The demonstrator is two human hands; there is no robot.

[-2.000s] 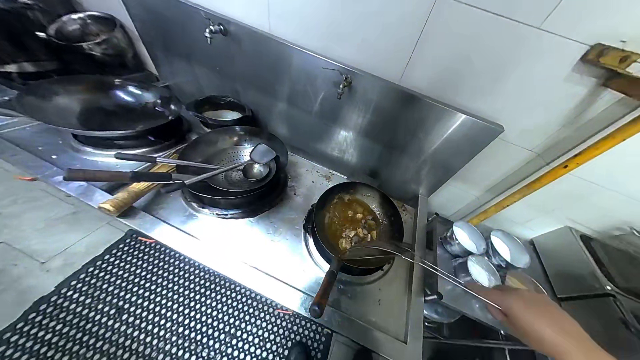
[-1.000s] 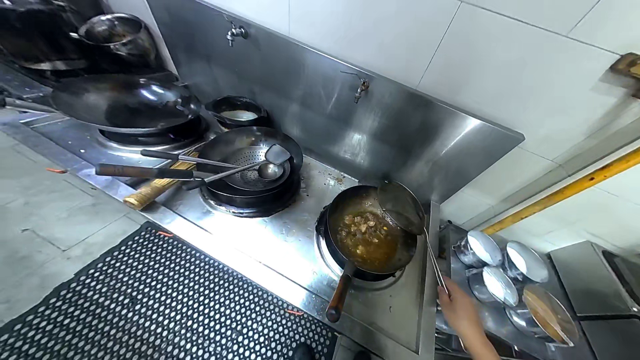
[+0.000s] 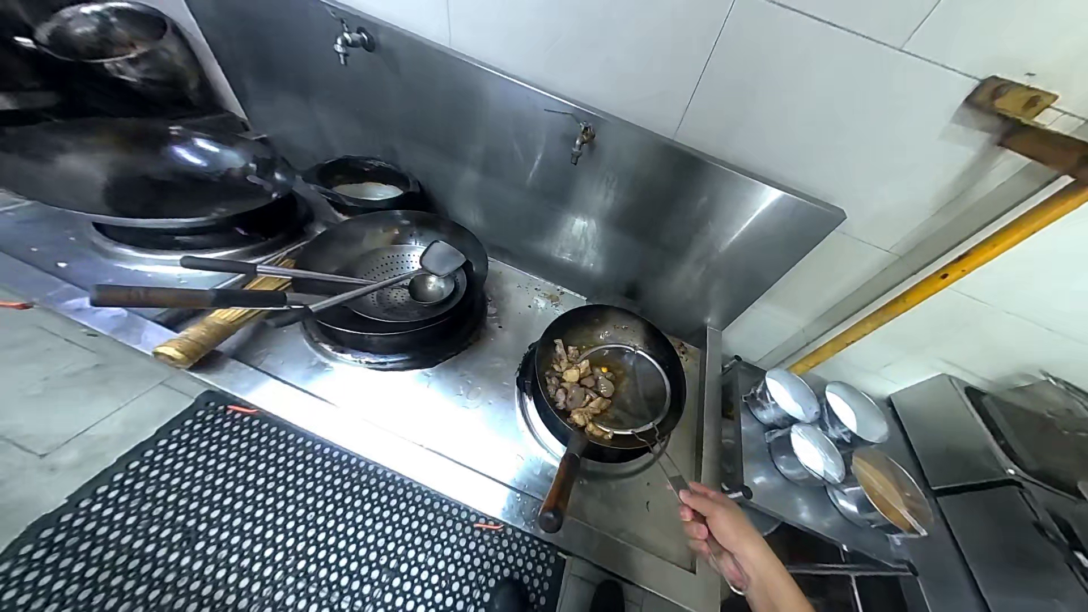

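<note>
My right hand (image 3: pixel 718 527), at the lower right, is closed around the metal handle of a wire-mesh strainer (image 3: pixel 631 389). The strainer's round head lies inside a black wok (image 3: pixel 612 319), over brown liquid. Chunks of browned food (image 3: pixel 580 384) sit in the wok, left of the strainer's rim. The wok rests on a burner, its wooden handle (image 3: pixel 561 489) pointing toward the front edge with no hand on it. My left hand is out of view.
Left of the wok, another wok (image 3: pixel 459 234) holds a perforated ladle, a ladle (image 3: pixel 431 287) and a spatula (image 3: pixel 443 257). A bamboo brush (image 3: pixel 212 334) lies beside it. Covered metal containers (image 3: pixel 807 453) stand at right. A tap (image 3: pixel 582 143) projects from the steel backsplash.
The strainer has come down from the wok's right side into the wok. The food pieces, spread through the liquid a second ago, are now gathered at the wok's left.
</note>
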